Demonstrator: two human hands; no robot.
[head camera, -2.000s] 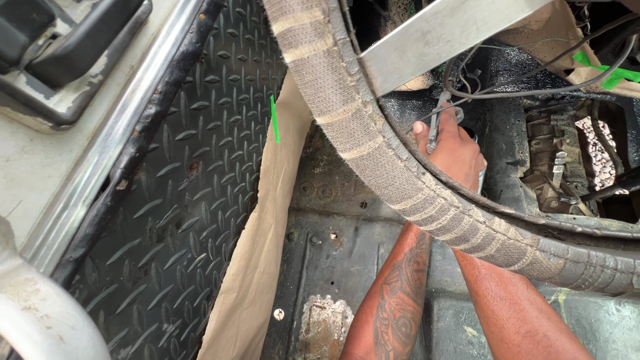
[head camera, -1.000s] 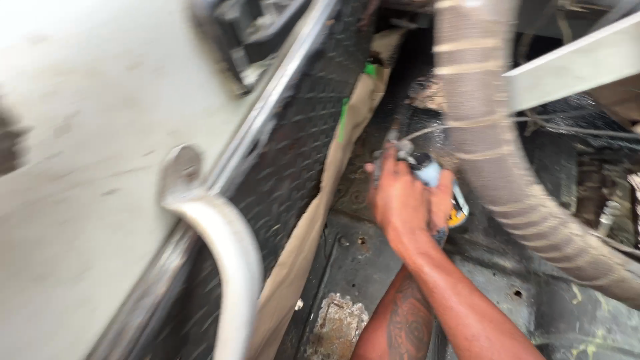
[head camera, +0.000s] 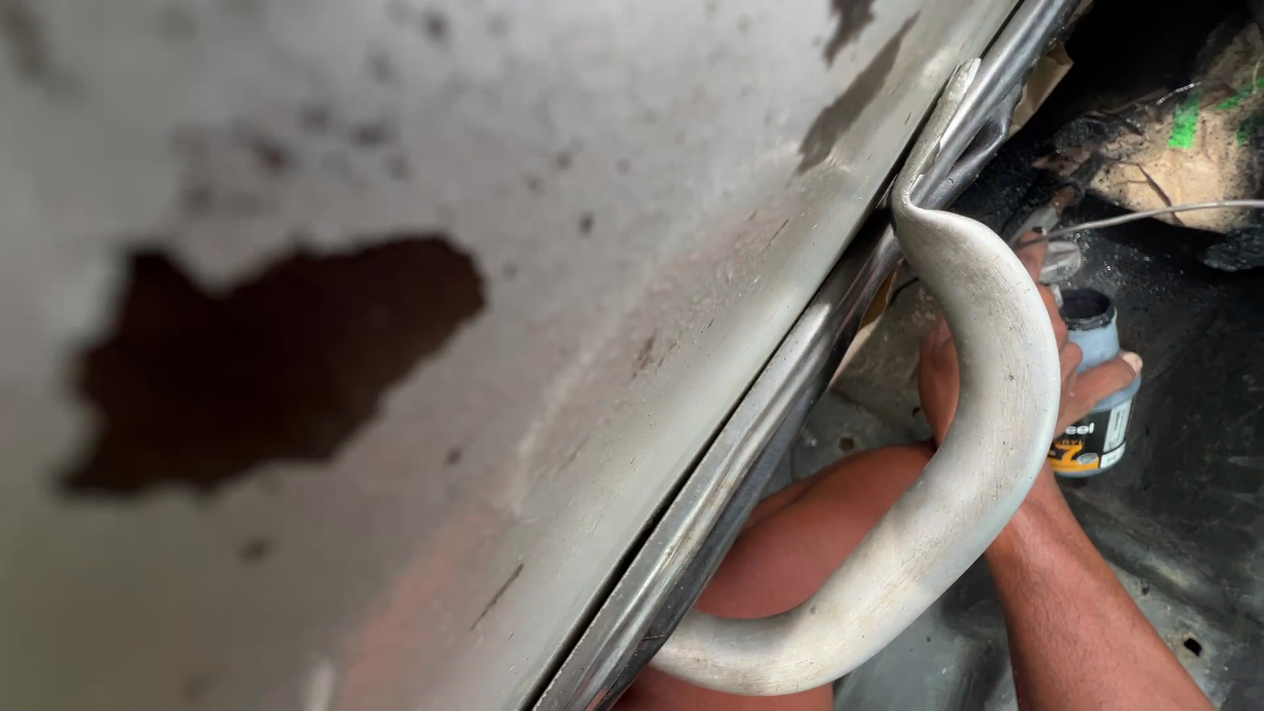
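Note:
A small open jar (head camera: 1094, 341) with a blue-grey wall, dark contents and a black and orange label stands out at right. My left hand (head camera: 1104, 383) is closed around it, with fingers across its side; the forearm passes behind a curved pale metal grab handle (head camera: 1007, 365). My right hand (head camera: 938, 360), partly hidden by that handle, is beside the jar with its forearm crossing over the left one. A slim greyish tool (head camera: 1037, 222), its kind unclear, is at its fingertips. A translucent piece (head camera: 1062, 260) shows just above the jar's mouth.
A worn painted metal panel (head camera: 632, 296) with a large dark rust patch (head camera: 286, 365) fills the left. Its metal edge trim (head camera: 731, 444) runs diagonally. Beyond lie a dark metal floor (head camera: 1165, 553), a thin cable (head camera: 1165, 210) and brown covering with green tape (head camera: 1185, 123).
The view has swung strongly left and closer to the panel and handle. The wrapped steering wheel seen earlier is out of view. The jar, mostly hidden before, now shows its open mouth.

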